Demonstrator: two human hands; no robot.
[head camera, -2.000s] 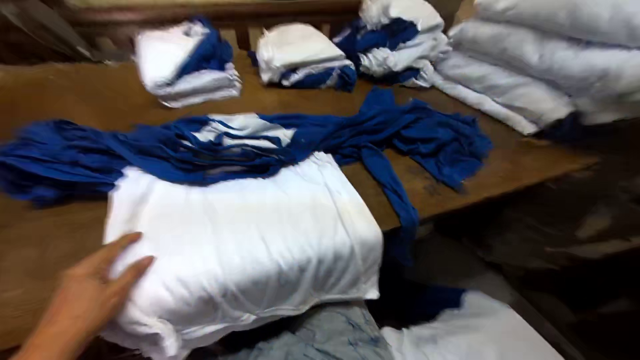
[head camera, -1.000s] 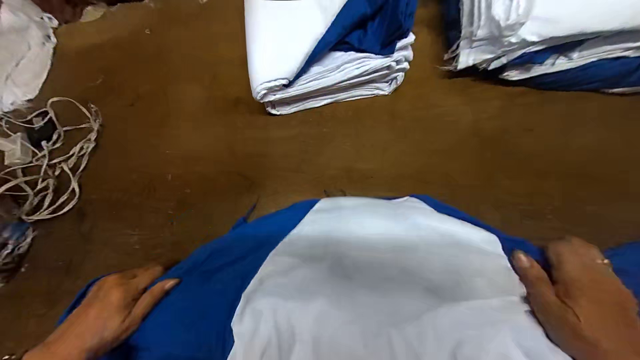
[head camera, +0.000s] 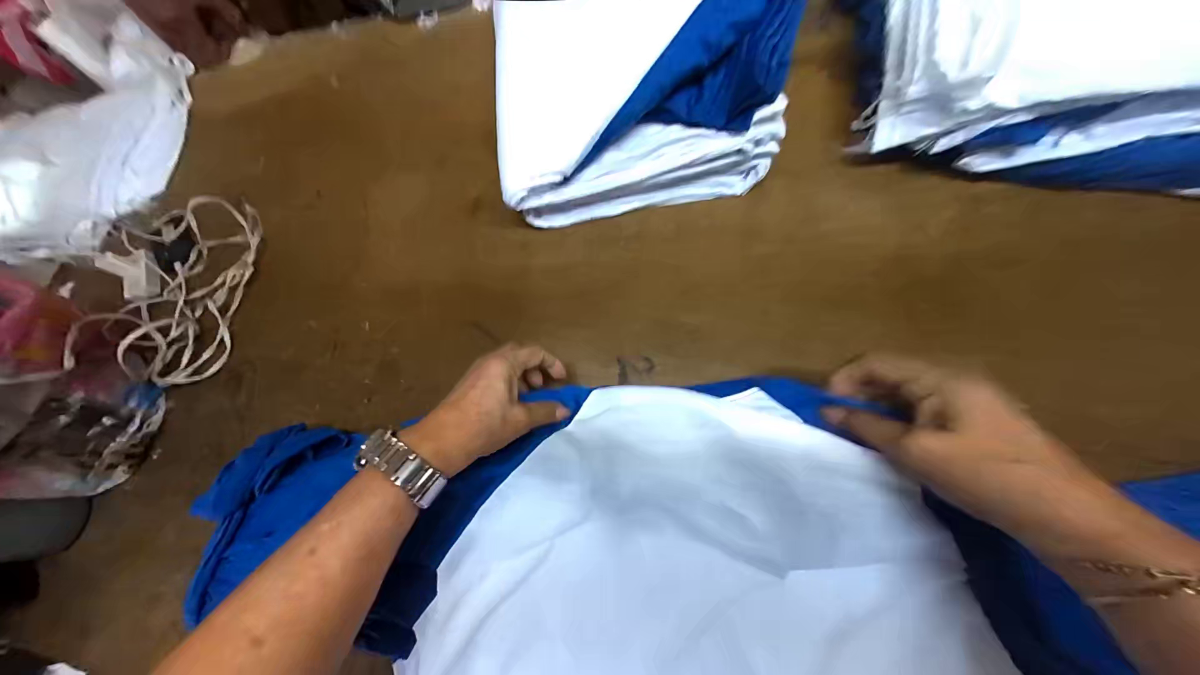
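A white garment with blue sleeves (head camera: 694, 525) lies spread at the near side of the brown table. My left hand (head camera: 492, 403), with a metal watch on its wrist, rests at the upper left edge, thumb on the blue cloth and fingers curled just beyond it; whether it pinches the cloth is unclear. My right hand (head camera: 923, 412), blurred and with a bracelet on the wrist, pinches the blue edge at the upper right between thumb and fingers. The blue left sleeve lies bunched beside my left forearm.
A folded white and blue stack (head camera: 647, 112) sits at the top centre of the table (head camera: 422, 234), another stack (head camera: 1050, 103) at the top right. To the left lie a tangled pale cord (head camera: 187, 319), white cloth or plastic (head camera: 84, 159) and clear plastic bags (head camera: 84, 431).
Both hands have moved inward along the garment's upper edge, closer together. The right hand now pinches the blue edge. The view swung toward the table's left part between the two earlier frames.
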